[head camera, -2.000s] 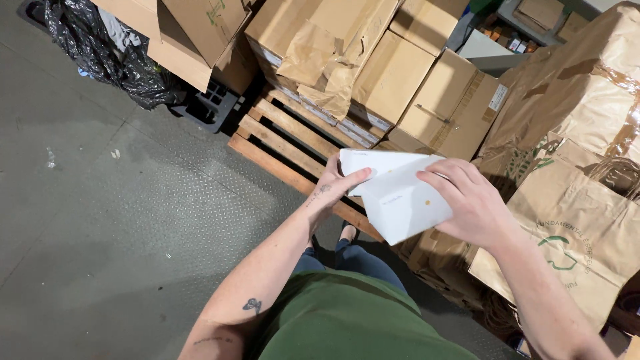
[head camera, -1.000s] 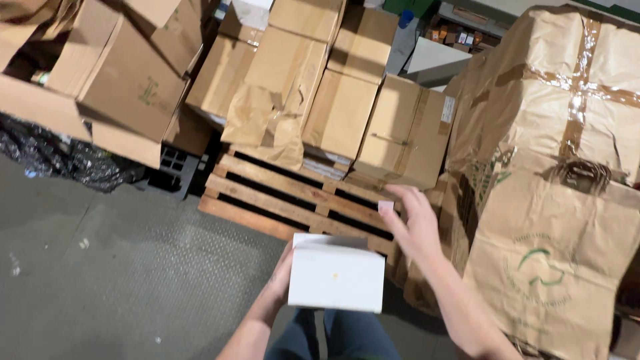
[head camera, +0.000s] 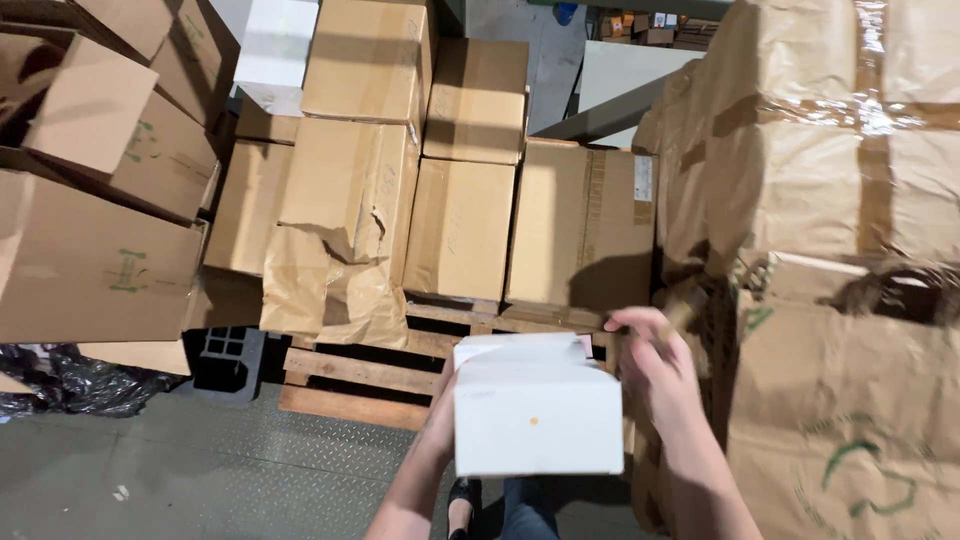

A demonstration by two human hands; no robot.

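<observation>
A white cardboard box [head camera: 538, 427] with a small orange dot on its near side is held out in front of my body. My left hand [head camera: 444, 409] grips its left side, the fingers mostly hidden behind it. The top of the box is blurred, so I cannot tell whether its flap is raised. A small pinkish piece [head camera: 586, 346] shows at its back right corner. Just right of the box, my right hand [head camera: 656, 356] is raised with fingers apart, and nothing is seen in it.
Beyond the box lies a wooden pallet [head camera: 360, 371] with taped cardboard boxes [head camera: 461, 232] and torn brown paper [head camera: 330, 292]. Open cartons [head camera: 90, 255] and a black plastic bag [head camera: 82, 379] are at left. A large paper-wrapped bundle [head camera: 814, 172] and a brown paper sack [head camera: 840, 420] stand at right.
Two seconds ago both hands held the white box at a tilt; now only the left does, with the box level. The right hand has let go. The view has turned.
</observation>
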